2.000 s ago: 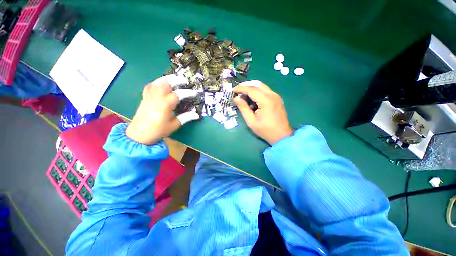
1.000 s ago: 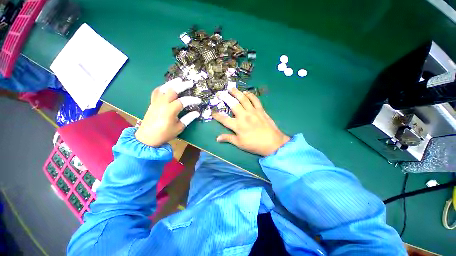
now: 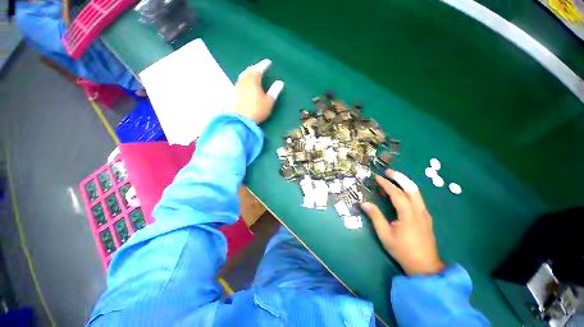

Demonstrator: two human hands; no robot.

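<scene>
A loose pile of small ribbed metal pieces (image 3: 339,137), grey-brown and silver, lies on the green mat. Several silver pieces lie at its near edge. My left hand (image 3: 256,99), with white finger cots, is left of the pile, over the right edge of the white paper sheet (image 3: 186,89). Its fingers are apart and I see nothing in it. My right hand (image 3: 408,223) is at the pile's near right edge, fingers spread, with a white cot on one finger. Its fingertips are beside the pieces.
Several white round discs (image 3: 435,172) lie right of the pile. A black box with a metal front (image 3: 554,294) stands at the lower right. A pink tray with green boards (image 3: 112,204) is below the bench at left. A person's blue sleeve (image 3: 41,29) shows at upper left.
My left hand has left the pile and moved up and left to the paper. My right hand has drawn to the pile's right side. The view has turned, shifting the bench contents rightward and down.
</scene>
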